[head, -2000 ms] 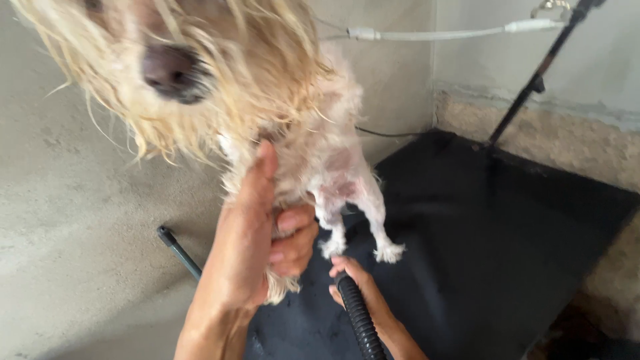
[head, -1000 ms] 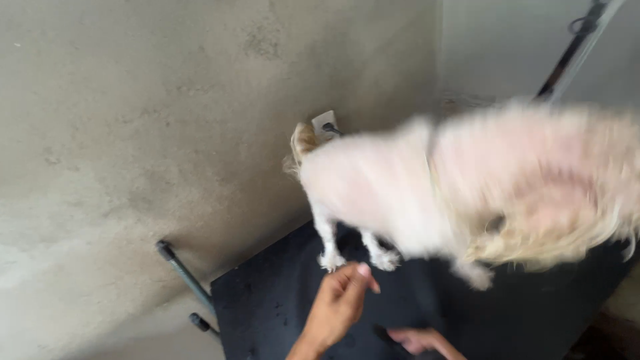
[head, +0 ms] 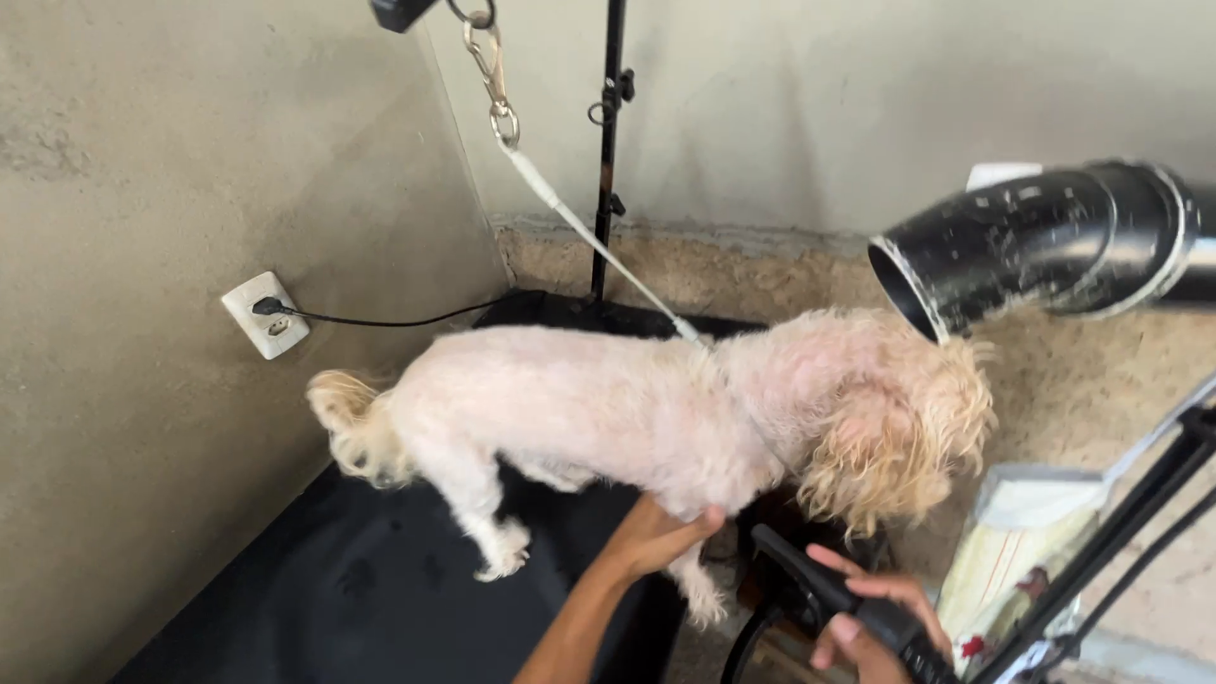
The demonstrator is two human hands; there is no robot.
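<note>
A small dog [head: 570, 380] with closely clipped pale fur, longer on head and tail, stands on a black grooming table [head: 285, 579], its head to the right. A white grooming loop [head: 589, 233] runs from its neck up to a metal snap hook [head: 491, 81]. Around the upper part of its front leg my left hand [head: 665, 537] is closed, thumb on the chest. My right hand [head: 883, 608] grips the black nozzle of a dryer hose [head: 826, 579], just below the dog's head. The hose's lower end leaves the frame.
A wide black duct [head: 1045, 237] hangs above the dog's head. Behind the table stands a black upright pole [head: 608, 152]. A cord runs from the wall outlet [head: 268, 315] at left. At lower right are a black stand pole [head: 1121, 532] and a plastic bag [head: 1021, 541].
The dog, which faced me earlier, now stands side-on with its head to the right. My left hand, off the dog one second ago, now holds its front leg. The view has shifted considerably.
</note>
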